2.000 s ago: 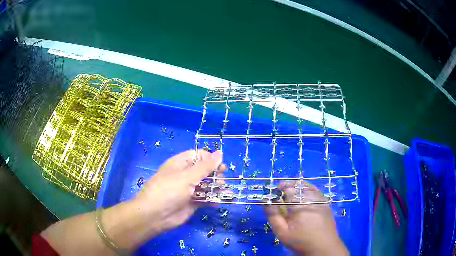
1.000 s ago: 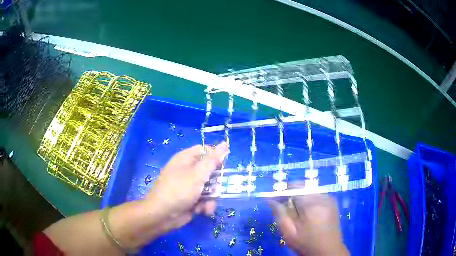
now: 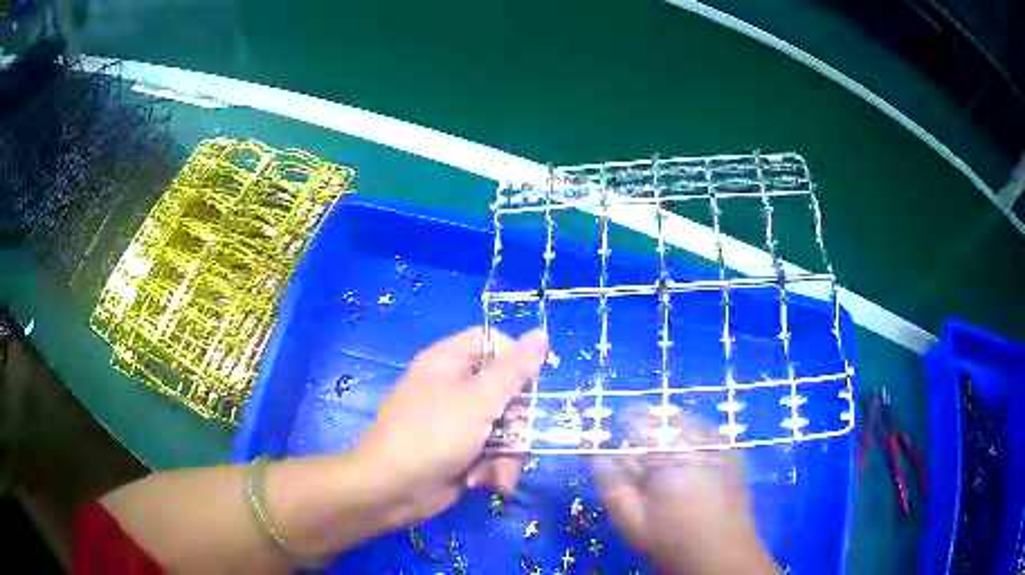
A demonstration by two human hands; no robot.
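A silver sprue frame (image 3: 663,289) is held up over the blue plastic tray (image 3: 450,242). My left hand (image 3: 444,421) grips its lower left corner between thumb and fingers. My right hand (image 3: 680,494) is blurred below the frame's lower bar, partly behind it; I cannot make out a tool in it. Small plated parts (image 3: 533,526) lie scattered in the tray under and beside my hands.
A stack of gold sprue frames (image 3: 219,270) lies left of the tray, with a dark tangled pile (image 3: 79,169) beyond it. Red-handled pliers (image 3: 896,449) lie open at the right. A blue parts bin (image 3: 944,337) with dark parts stands at the far right edge.
The silver frame and my left hand have shifted slightly right in the picture. The frame is sharper and more level than a second ago. My right hand stays below the lower bar.
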